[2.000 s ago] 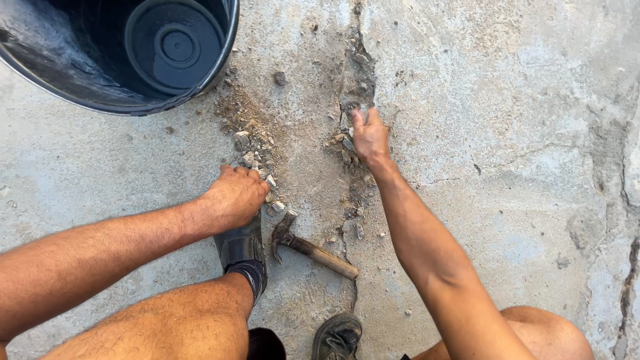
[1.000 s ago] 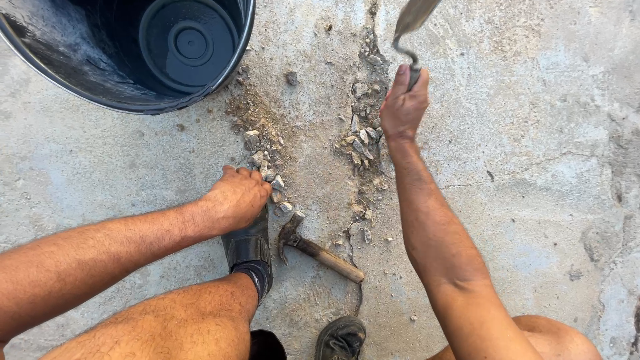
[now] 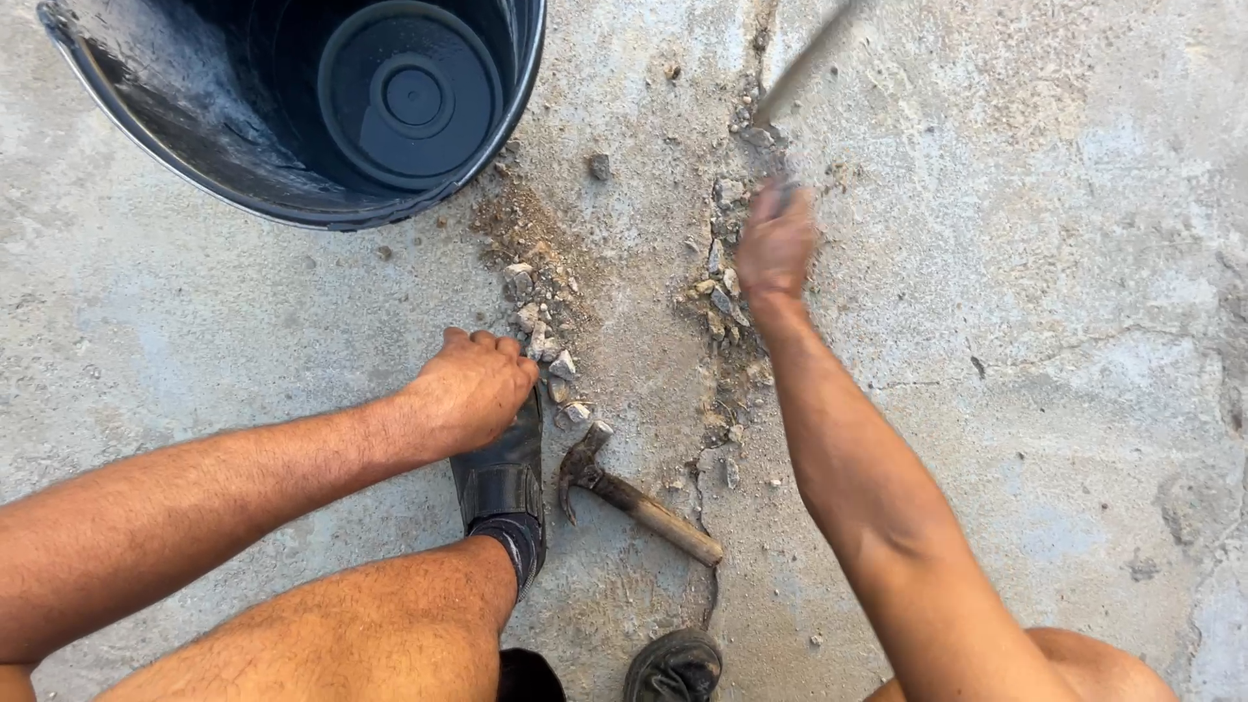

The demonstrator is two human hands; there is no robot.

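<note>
My right hand [image 3: 778, 234], blurred, grips a trowel [image 3: 801, 68] whose narrow blade slants up and right over the crack [image 3: 704, 507] in the concrete. Broken concrete pieces [image 3: 723, 297] lie in the crack beside that wrist. My left hand [image 3: 478, 385] rests on the toe of a black shoe [image 3: 505, 458], palm down with curled fingers, holding nothing that shows. Next to its fingertips runs a line of rubble [image 3: 546, 336]. A claw hammer with a wooden handle [image 3: 653, 517] lies on the floor between the shoe and the crack.
A black bucket [image 3: 244, 185] stands at the upper left, its inside wet-looking. Loose brown grit [image 3: 531, 229] spreads below its rim, with a small stone [image 3: 599, 166] to the right. The tip of another shoe [image 3: 675, 668] shows at the bottom edge.
My right hand has come down from its raised position of a second ago, and the trowel blade is now low over the crack. My left hand has stayed on the shoe.
</note>
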